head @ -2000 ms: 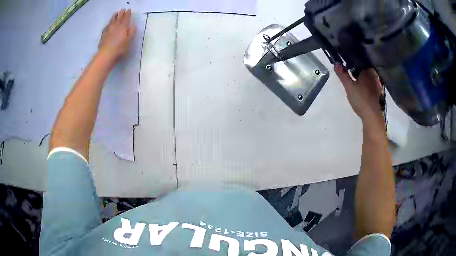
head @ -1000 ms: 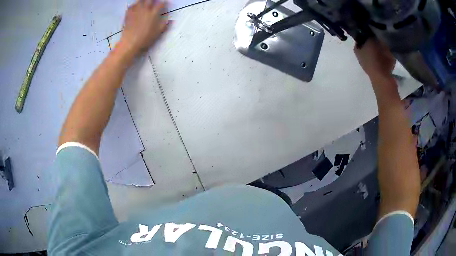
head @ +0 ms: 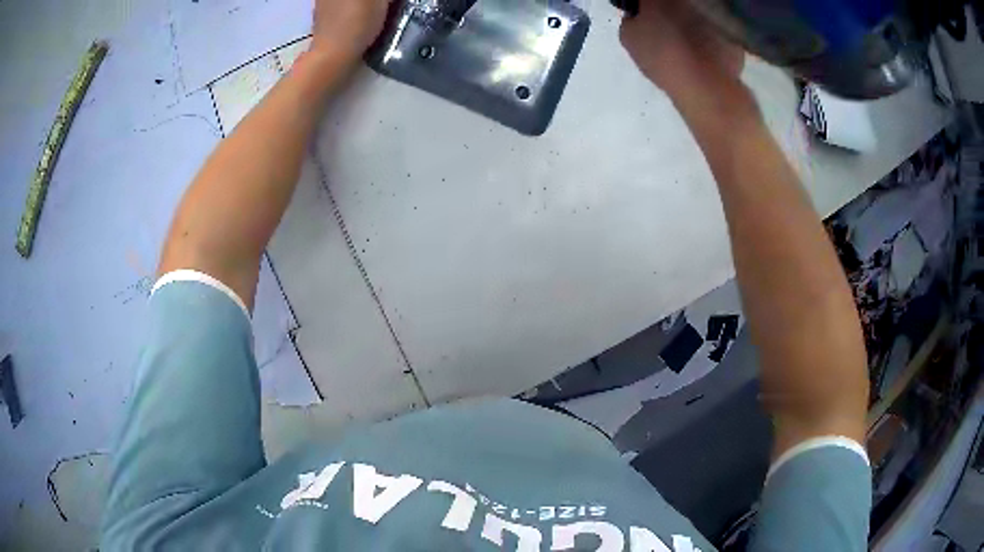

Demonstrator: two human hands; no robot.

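Observation:
The cutting machine's blue and dark motor body (head: pixel 825 43) is cut off by the top edge at the upper right. Its silver base plate (head: pixel 491 59) lies flat on the table at the top centre, near the edge of the marked lay. My right hand (head: pixel 685 43) is closed around the machine's black handle, which is mostly hidden. My left hand (head: pixel 351 22) is at the top edge, partly cut off, over the lay's edge just left of the plate; its fingers are not clear. The paper marker (head: pixel 130 205) covers the lay on the left.
A yellow-green bar (head: pixel 62 151) rests on the marker at the left. A small dark metal piece (head: pixel 9 390) is at the left edge. The pale table (head: pixel 518 248) has a seam. Paper-topped pieces (head: pixel 845 116) lie at its right. Scraps (head: pixel 682 347) are heaped below the table's edge.
The base plate and my right hand have moved left, bringing the plate close to my left hand. My left hand has moved right and up to the top edge. The view has also turned.

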